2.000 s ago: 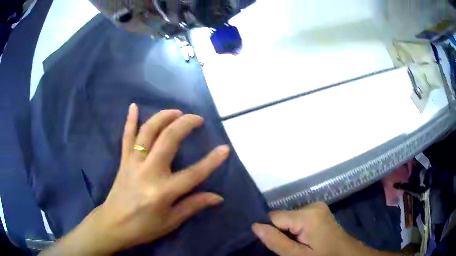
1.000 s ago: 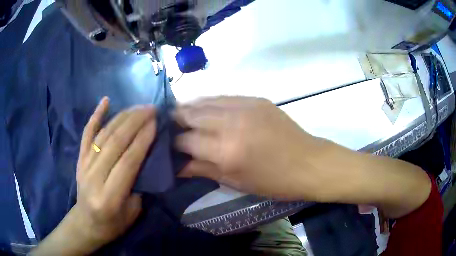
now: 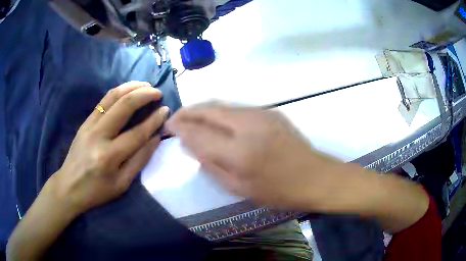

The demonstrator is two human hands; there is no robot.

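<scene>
Dark navy fabric (image 3: 66,102) is spread over the left of the white machine table and hangs over its front edge. Its upper right part lies under the presser foot (image 3: 160,53). My left hand (image 3: 110,140), with a gold ring, rests on the fabric below the foot, fingers bent, and grips the cloth near its right edge. My right hand (image 3: 240,148) is blurred, its fingertips close together at the same edge, close to the left fingertips. Whether the right fingers pinch the cloth cannot be told.
The machine head (image 3: 117,20) is at the top left, with a blue knob (image 3: 197,54) right of the foot. A cream packet (image 3: 409,62) and dark and blue tools (image 3: 451,76) lie at the far right. A printed ruler (image 3: 245,222) runs along the front edge.
My right hand has come up from the front edge to the fabric below the foot. My left hand has bent its fingers. The fabric edge is pulled back, baring white table between the hands.
</scene>
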